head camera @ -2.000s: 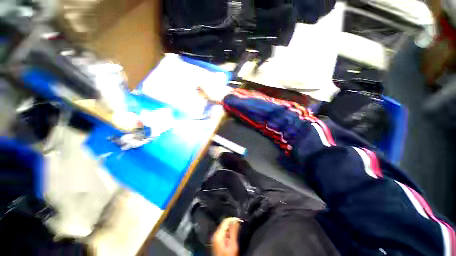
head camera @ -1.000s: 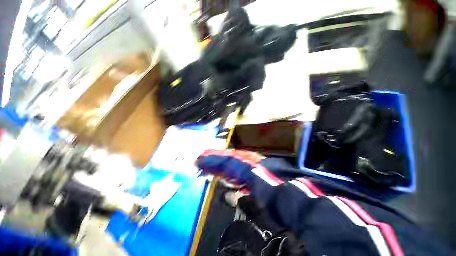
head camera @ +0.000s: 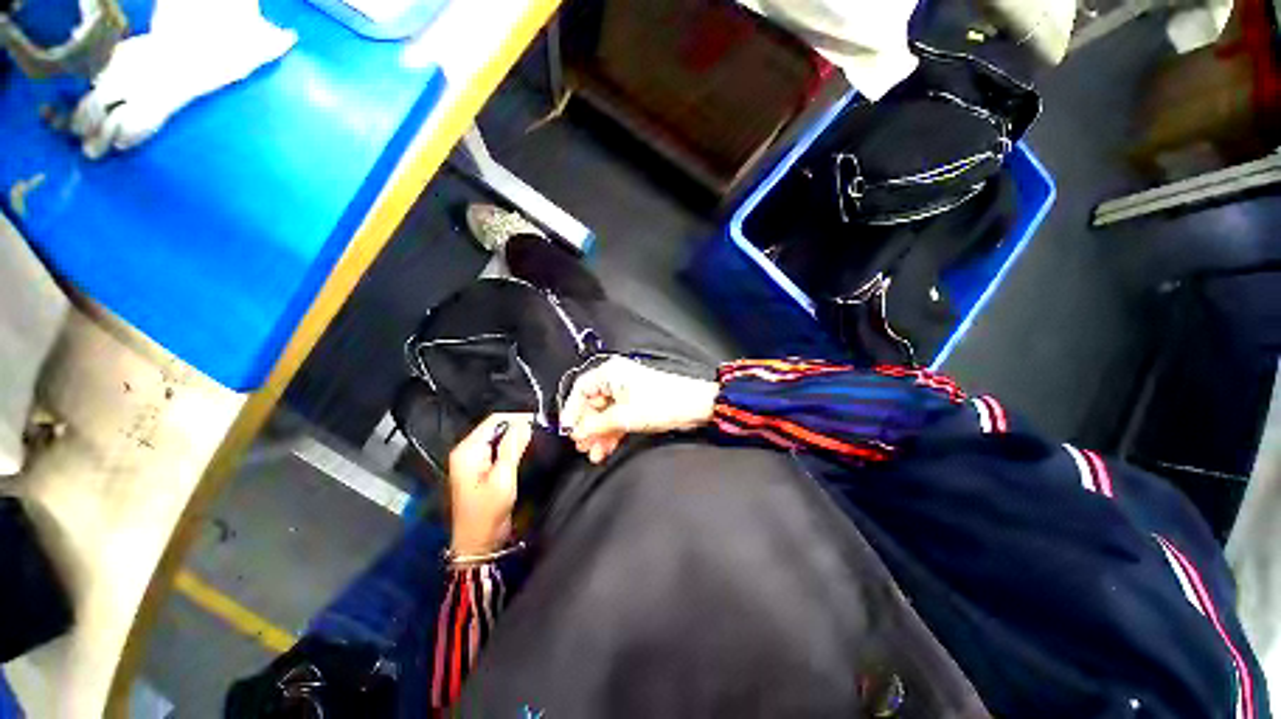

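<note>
A black bag (head camera: pixel 471 351) with pale curved zipper or trim lines lies on my lap, over the dark apron. My left hand (head camera: pixel 488 471) is at the bag's near edge, its fingertips pinching a small dark piece, perhaps a zipper pull. My right hand (head camera: pixel 601 405) is just beside it, fingertips closed at the bag's edge where a pale line runs. The fingertips of both hands nearly meet. Exactly what the right fingertips pinch is too small to tell.
A bench with a blue mat (head camera: pixel 253 211) and yellow edge is at the left, with a white glove (head camera: pixel 176 70) on it. A blue crate (head camera: pixel 1035 197) of black bags stands on the floor at upper right. Metal bench legs (head camera: pixel 527 190) are near the bag.
The view has turned down to the lap. My right hand has come from the bench to the bag beside my left hand. The blue crate now shows higher up.
</note>
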